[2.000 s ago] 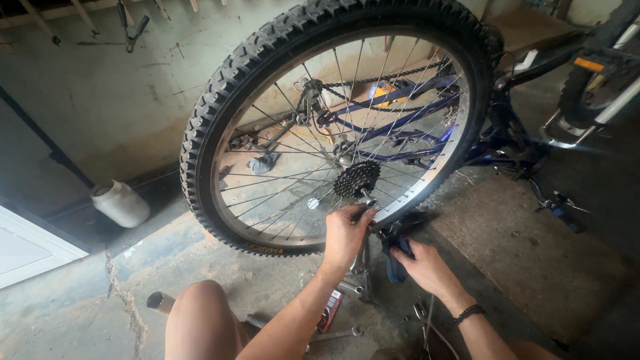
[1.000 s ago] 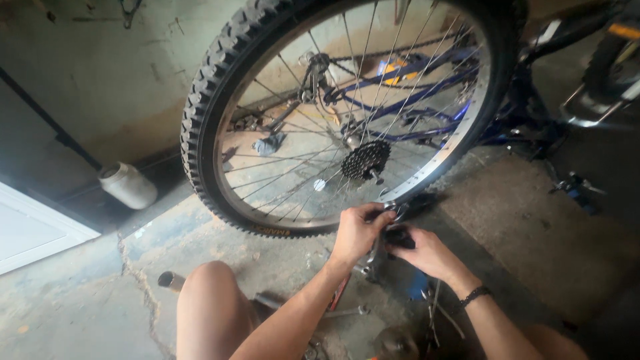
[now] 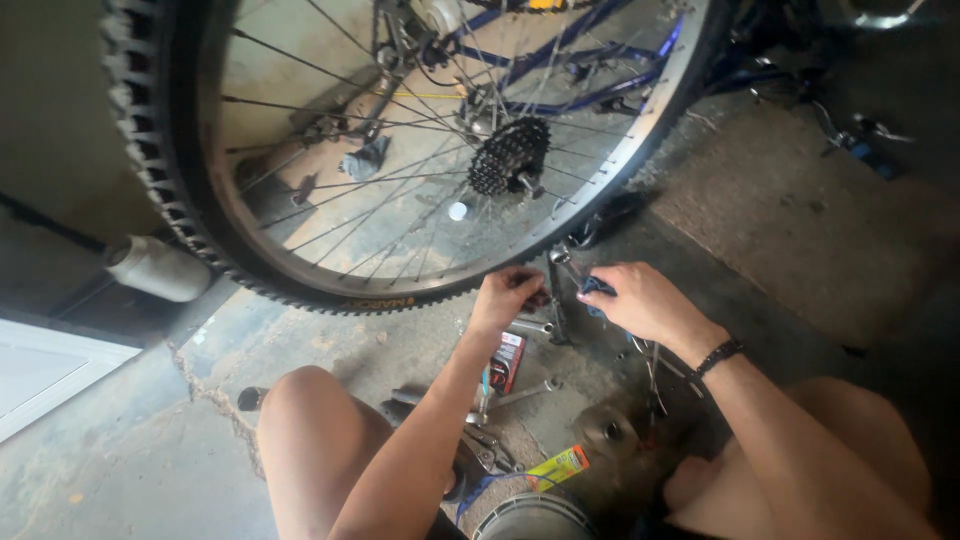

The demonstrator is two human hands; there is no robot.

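A bicycle wheel (image 3: 352, 292) with a knobby tyre stands upright in front of me, its black cassette (image 3: 510, 156) and axle end (image 3: 531, 185) facing me. My left hand (image 3: 510, 296) is just below the tyre's lower edge, fingers curled; whether they hold something small cannot be told. To its right, my right hand (image 3: 637, 300) grips a wrench (image 3: 564, 259) together with a dark blue cloth (image 3: 598, 294). The wrench's ring end points up and left, toward the tyre. Behind the spokes lies a blue bicycle frame (image 3: 592, 94).
On the floor are another wrench (image 3: 529, 390), a red and black packet (image 3: 507, 364), a yellow packet (image 3: 559, 468), locking pliers (image 3: 487, 450) and cables (image 3: 652, 375). A bucket (image 3: 532, 517) stands at the bottom edge. A whitish plastic jar (image 3: 159, 268) lies by the wall at left.
My hands, close together one second ago, are now apart. The wrench's ring end now shows clearly above my right hand. The view has moved closer to the wheel.
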